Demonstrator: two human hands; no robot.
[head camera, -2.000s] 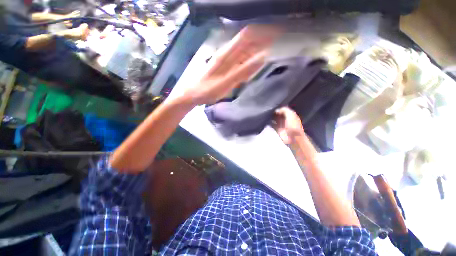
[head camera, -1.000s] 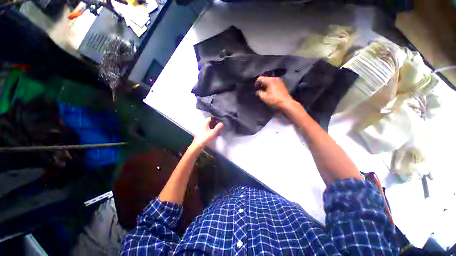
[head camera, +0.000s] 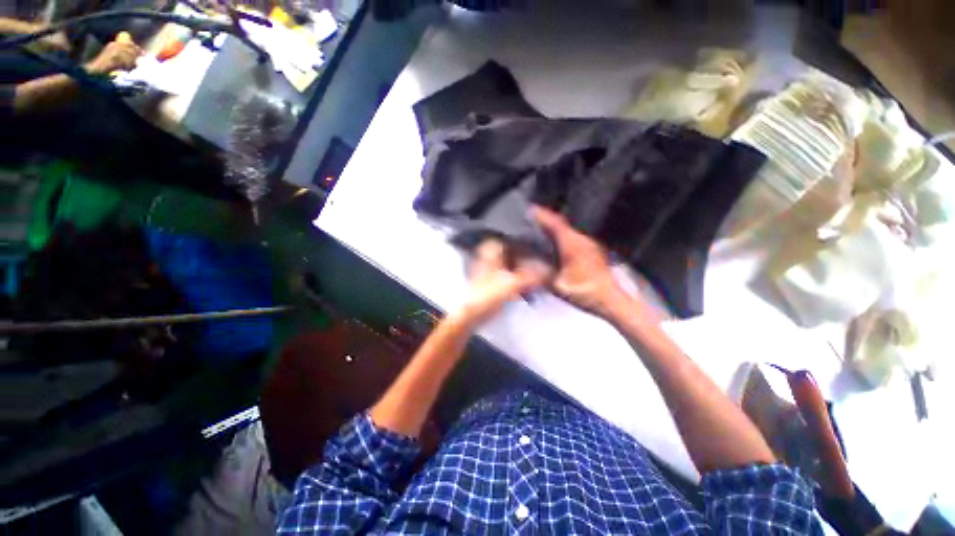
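Observation:
A dark grey to black garment piece (head camera: 639, 188) lies spread and partly bunched on the white-topped table. My left hand (head camera: 492, 281) is at its near edge, blurred, with cloth between its fingers. My right hand (head camera: 578, 262) is close beside it, also at the near edge, thumb raised; a dark fold of cloth shows between the two hands. The blur hides whether the right fingers are closed on the cloth.
The iron (head camera: 817, 429) with its orange-brown handle stands at the lower right. Cream cloth bundles (head camera: 796, 147) lie on the right of the white table (head camera: 618, 366). A brown stool (head camera: 325, 398) is at the lower left. Another person's hand (head camera: 115, 52) shows at the upper left.
My left hand has moved right and onto the cloth's near edge. My right hand has come down from the middle of the cloth to meet it. The near edge is now gathered up.

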